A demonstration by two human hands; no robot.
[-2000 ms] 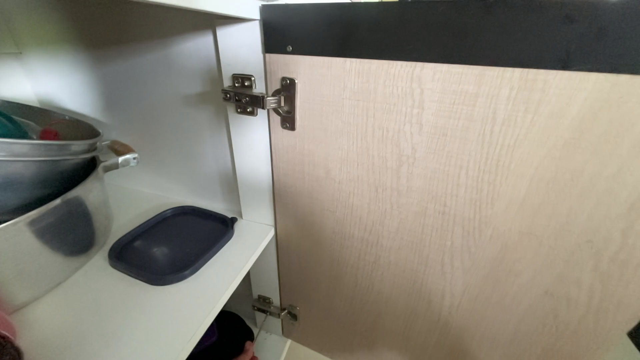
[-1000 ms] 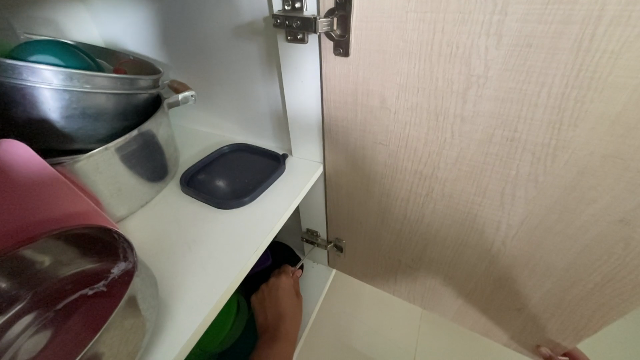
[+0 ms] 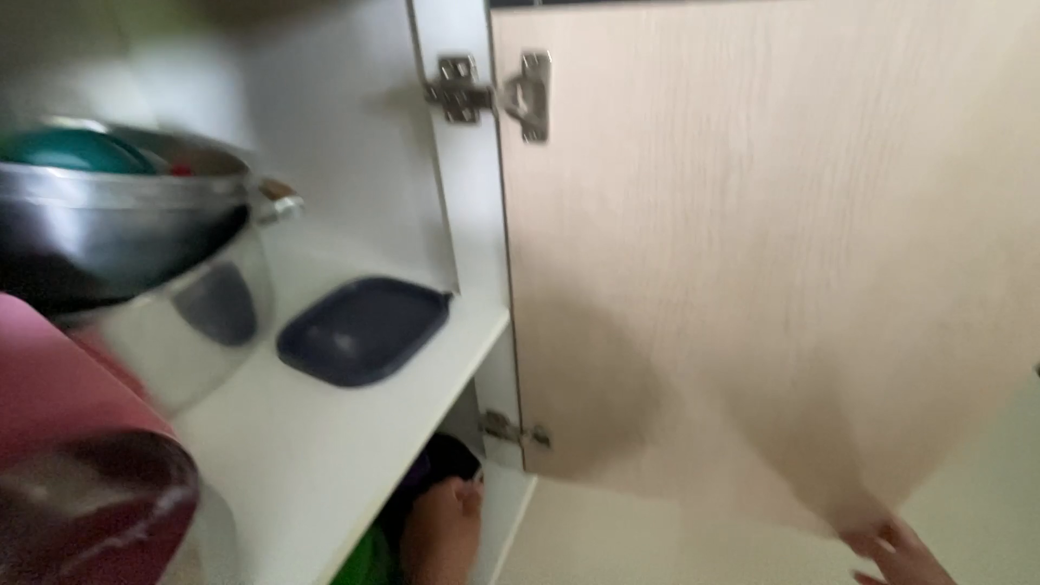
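My left hand [image 3: 443,528] reaches into the compartment under the white shelf [image 3: 325,455], beside a dark round item [image 3: 455,459] and a green item [image 3: 366,561]. Its fingers are partly hidden, and whether it grips the dark item is unclear. At the lower right, my right hand [image 3: 894,552] is at the bottom edge of the wood-grain cabinet door [image 3: 731,244], blurred, with some fingers apart; a firm hold cannot be made out. On the shelf lies a dark blue plastic lid [image 3: 366,329], flat, close to the side panel.
A metal pot [image 3: 203,325] with a metal bowl [image 3: 122,219] on top stands at the left, a teal item [image 3: 77,150] inside the bowl. Nearer are a pink item [image 3: 65,382] and a shiny dark-red bowl-like item [image 3: 89,504]. Metal hinges [image 3: 459,89] join door and cabinet.
Two seconds ago only fingertips showed under the shelf; now most of my left hand is in view. My right hand has come into view at the door's lower edge. The view has shifted.
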